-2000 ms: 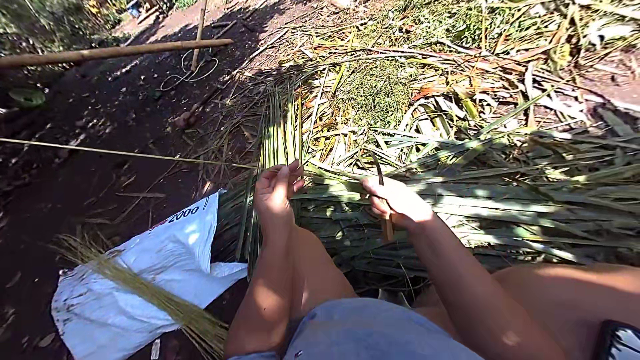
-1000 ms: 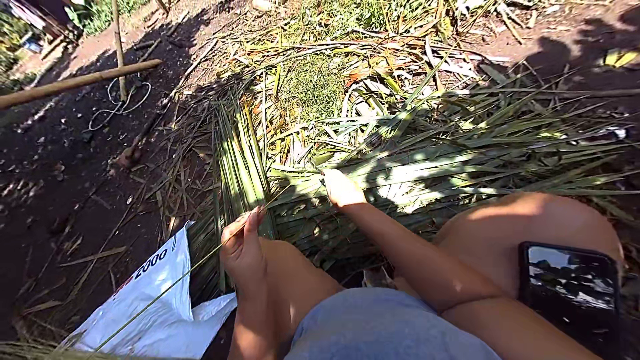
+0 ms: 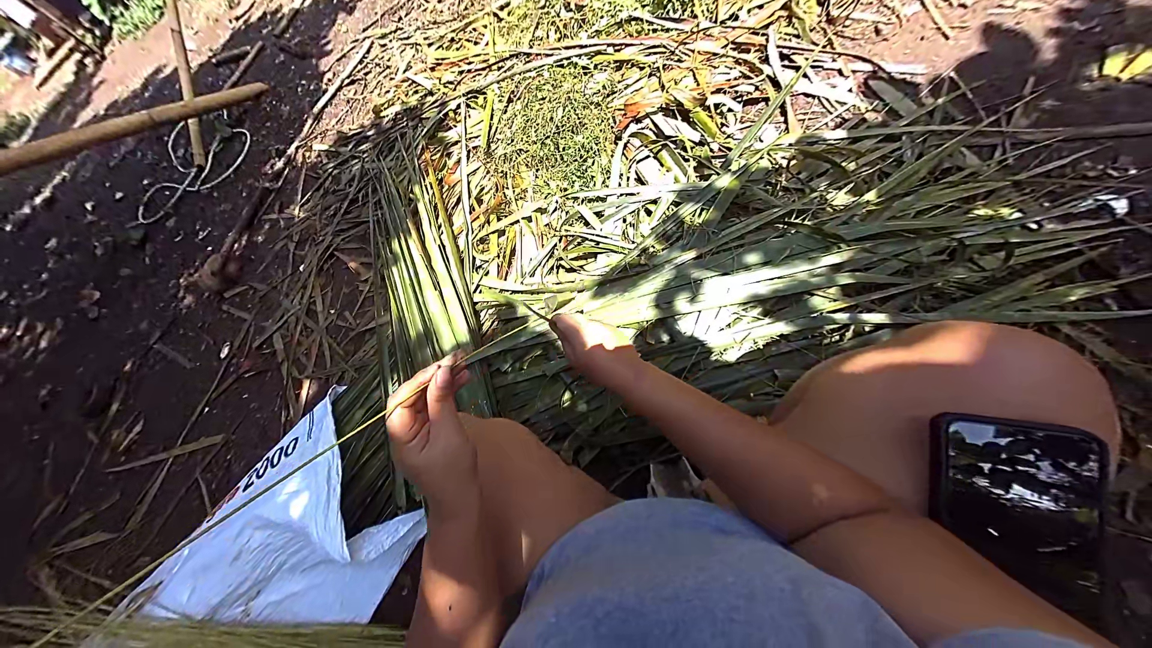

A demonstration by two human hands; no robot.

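Note:
My left hand (image 3: 434, 423) pinches a long thin leaf midrib (image 3: 297, 468) between thumb and fingers. The strand runs down to the lower left and up toward my right hand (image 3: 594, 346). My right hand is closed at the strand's upper part, by a narrow green leaf tip (image 3: 517, 304); whether it also holds a tool is hidden. Long green palm leaves (image 3: 427, 279) lie upright in view just beyond my left hand, and more leaves (image 3: 810, 279) spread to the right. A bundle of thin midribs (image 3: 252, 634) lies on a white plastic sack (image 3: 270, 562) at the lower left.
A black smartphone (image 3: 1021, 513) rests on my right thigh. A wooden pole (image 3: 135, 128) reaches in from the left, near an upright stick (image 3: 184, 85) and a loop of cord (image 3: 211, 175). Cut leaves and a heap of fine green shreds (image 3: 558, 126) lie ahead on the soil.
The strand stretched level to the left two seconds ago; it now slants to the lower left. The dark blade seen earlier at my right hand no longer shows. The view has swung right.

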